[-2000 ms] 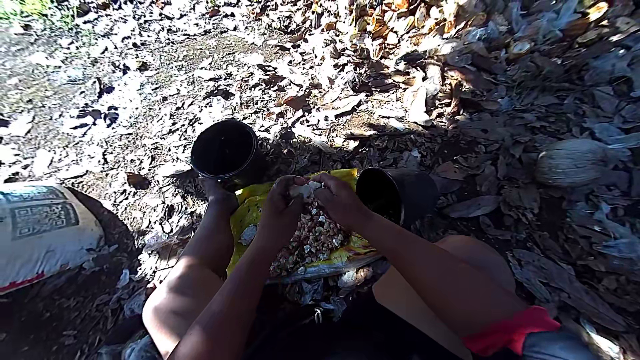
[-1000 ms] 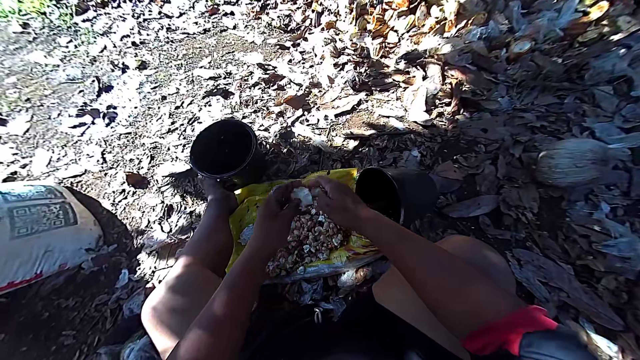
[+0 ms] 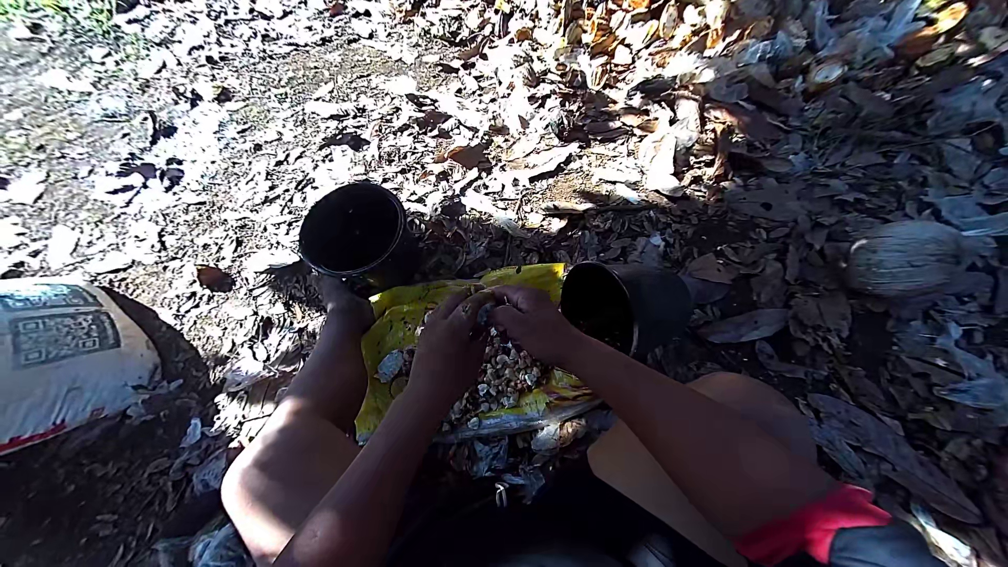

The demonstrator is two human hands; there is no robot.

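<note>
Between my legs a yellow plastic sheet (image 3: 394, 315) lies on the ground with a heap of small pale and brownish pieces (image 3: 504, 378) on it. Over the far part of the heap my left hand (image 3: 453, 339) and my right hand (image 3: 535, 319) meet at the fingertips. A small whitish piece (image 3: 484, 313) shows between them, mostly covered by the fingers; which hand grips it is hard to tell. One black bucket (image 3: 354, 236) stands open-topped beyond my left foot. Another black bucket (image 3: 657, 307) leans on its side just right of my right hand, its mouth towards the sheet.
Dry leaves and litter cover the ground. At the left edge lies a filled white sack (image 3: 71, 354) with printing. A rounded fibrous husk (image 3: 906, 258) is on the right. Farther back at the upper right is a pile of brown and orange husks (image 3: 654, 31).
Both hands stay together over the heap while the fingers shift. The whitish piece, plainer to see between them in the earlier frames, is now mostly covered.
</note>
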